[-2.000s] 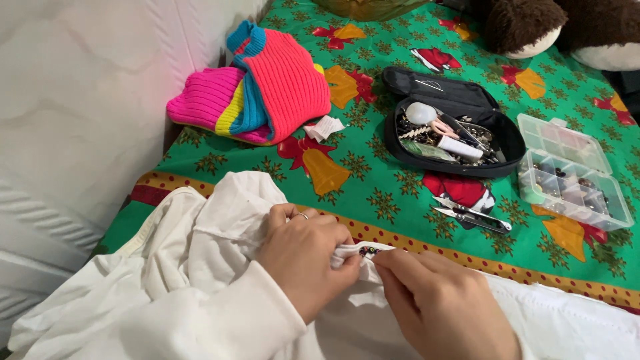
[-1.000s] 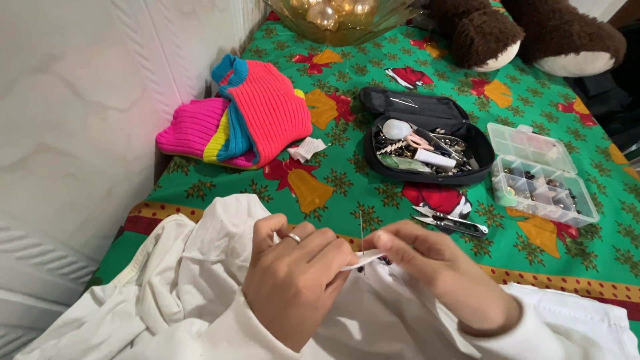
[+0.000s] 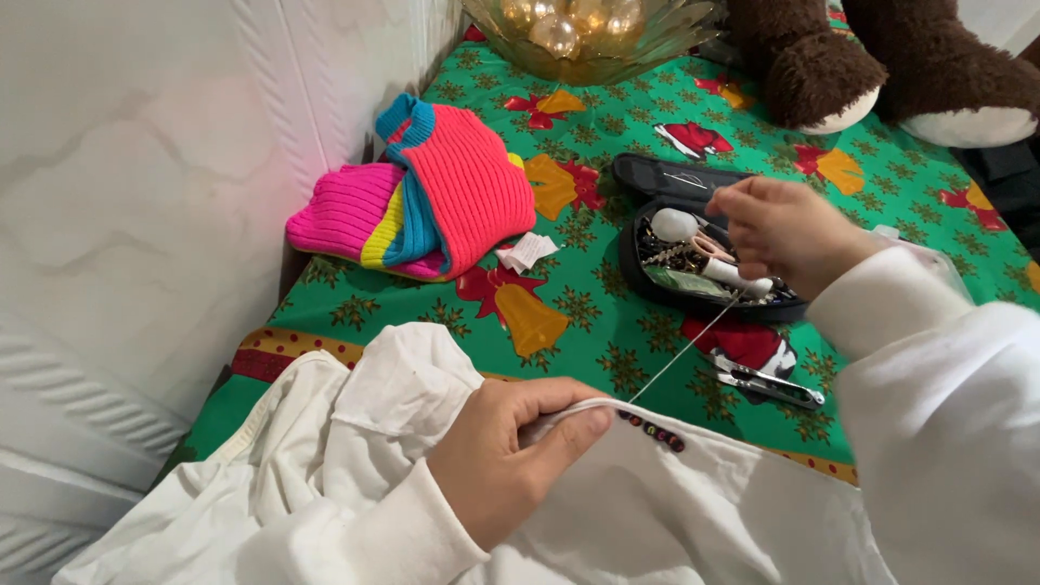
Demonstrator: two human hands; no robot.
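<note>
My left hand (image 3: 520, 455) pinches the folded edge of a white fabric garment (image 3: 650, 504) between thumb and fingers. Just right of its thumb, a short row of small dark beads with coloured marks (image 3: 652, 431) lies along that edge. A pale thread (image 3: 686, 351) runs taut from the edge up to my right hand (image 3: 780, 231), which is raised over the open black case with fingertips closed together. A needle in those fingertips cannot be made out. The case (image 3: 630, 264) holds a white thread spool (image 3: 719, 272), pink-handled scissors (image 3: 708, 246) and many small beads.
Metal thread snips (image 3: 768, 382) lie below the case. A clear plastic box (image 3: 934, 260) is partly hidden behind my right sleeve. A folded multicoloured knit (image 3: 479, 187) lies by the wall. Farther back are a gold glass bowl (image 3: 601, 61) and brown plush legs (image 3: 821, 77).
My right hand has moved from the fabric edge up and to the right, drawing the thread out taut. The left hand still holds the fabric.
</note>
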